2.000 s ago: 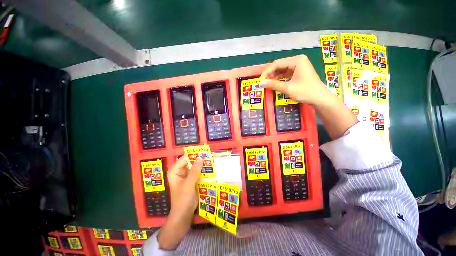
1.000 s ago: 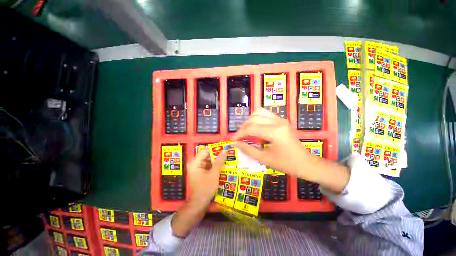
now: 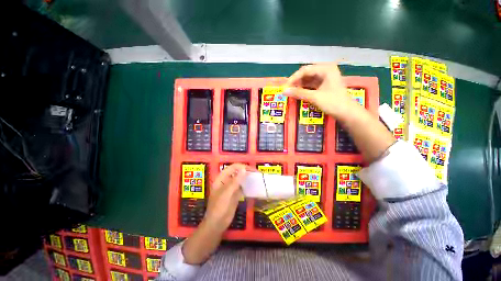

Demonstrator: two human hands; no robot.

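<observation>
A red tray (image 3: 220, 158) holds keypad phones in two rows. My right hand (image 3: 321, 90) pinches the upper right corner of a yellow screen label (image 3: 273, 105) that lies over the screen of the middle phone in the back row. The two back-row phones to its left, one of them here (image 3: 235, 121), show bare dark screens. The other phones whose screens show carry yellow labels. My left hand (image 3: 225, 189) holds a label sheet (image 3: 288, 222) above the front row; its upper part is white backing and its lower part has yellow labels. The sheet and hand partly hide front-row phones.
Stacked yellow label sheets (image 3: 435, 104) lie at the right, with a small white slip (image 3: 391, 116) beside them. Filled red trays (image 3: 129, 255) are at the lower left. A black casing with wires (image 3: 49, 126) stands at the left. A metal rail (image 3: 241, 54) runs behind the tray.
My right hand has moved from the label sheet up to the back row, and a label now lies on the middle phone there. The sheet in my left hand has turned, showing white backing.
</observation>
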